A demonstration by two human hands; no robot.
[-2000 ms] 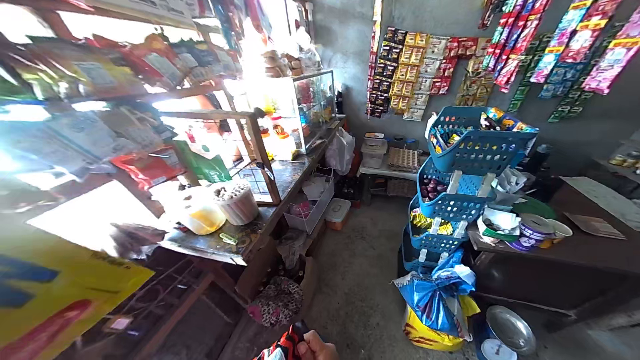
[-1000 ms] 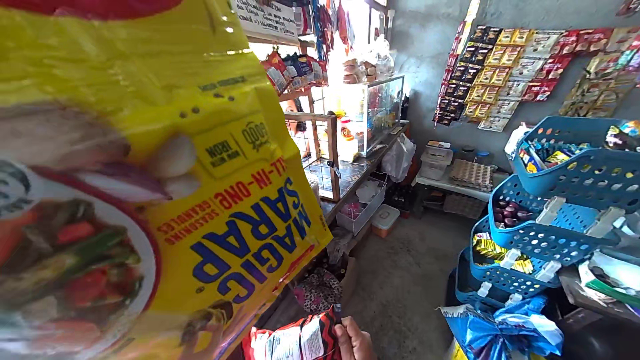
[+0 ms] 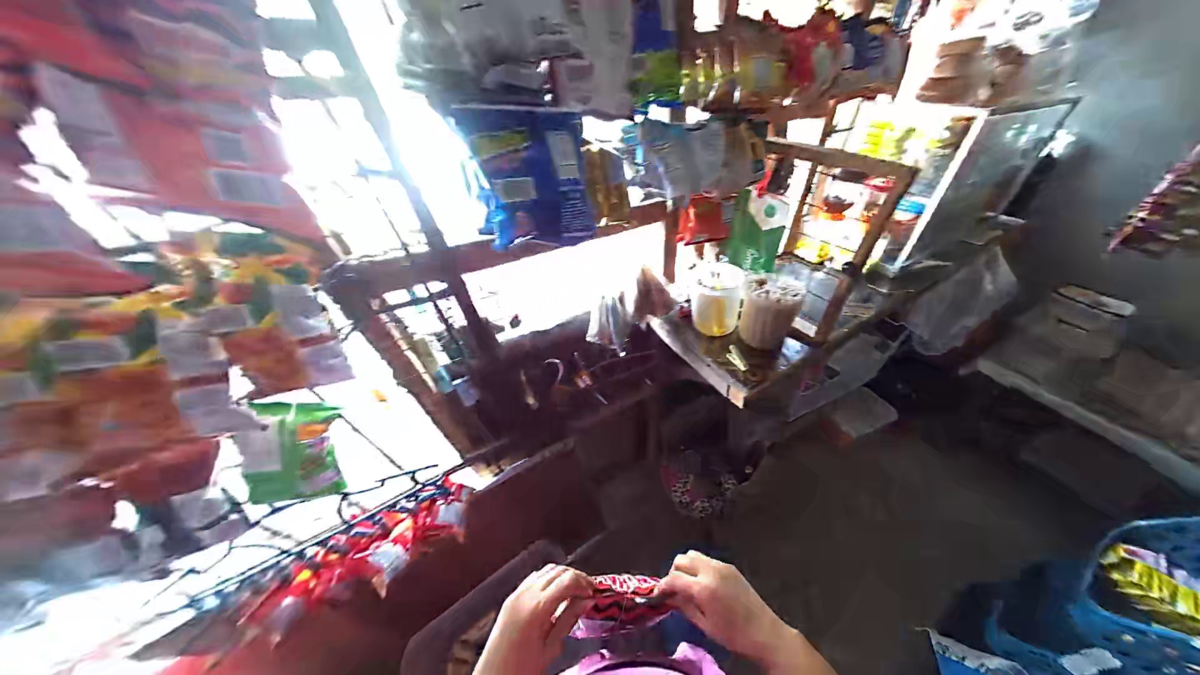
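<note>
Both my hands are low in the middle of the view, close to my body. A small red, black and white plastic packet is stretched between them. My left hand pinches its left edge and my right hand its right edge. The packet's lower part is hard to make out. Below it shows pink and purple clothing.
Blurred packets hang at the left, above a rack of small red packets. Ahead, two tubs, one whitish-yellow and one pale brown, stand on a wooden counter. A blue basket is at the lower right.
The view has swung left. A second ago only my right hand showed on the red packet; now both hands hold it. The large yellow pack is out of view.
</note>
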